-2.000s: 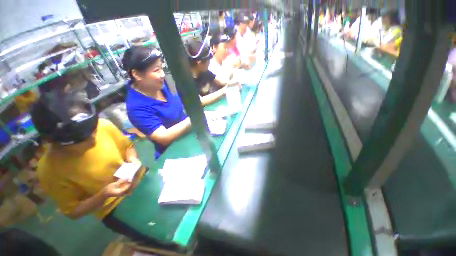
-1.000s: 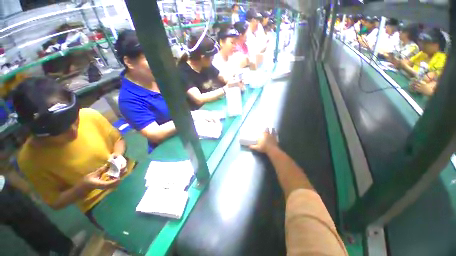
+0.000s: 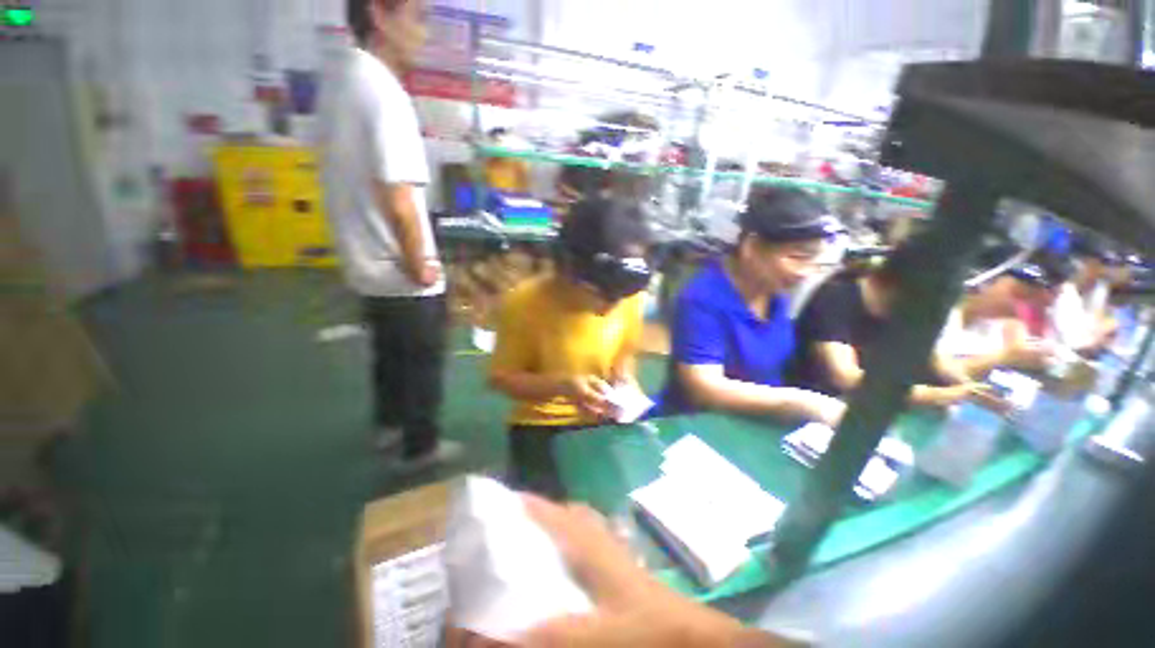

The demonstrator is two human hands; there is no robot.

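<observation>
My right hand (image 3: 583,557) reaches in from the lower right, blurred, and grips a white stack of printed pieces (image 3: 500,557). The stack is tilted and overlaps the right side of an open brown carton (image 3: 403,517); I cannot tell whether it touches it. A row of white pieces with dark printed lines (image 3: 408,598) shows inside the carton. My left hand is not in view. White piles (image 3: 709,506) lie on the green bench to the right of my hand.
A green post (image 3: 874,392) rises at the bench edge beside the dark belt (image 3: 963,570). Several seated workers line the bench; the one in yellow (image 3: 557,342) holds a white piece. A person in a white shirt (image 3: 380,177) stands on the green floor.
The view has swung left and down from the belt to the carton. My right hand has left the belt and now holds a stack at the carton.
</observation>
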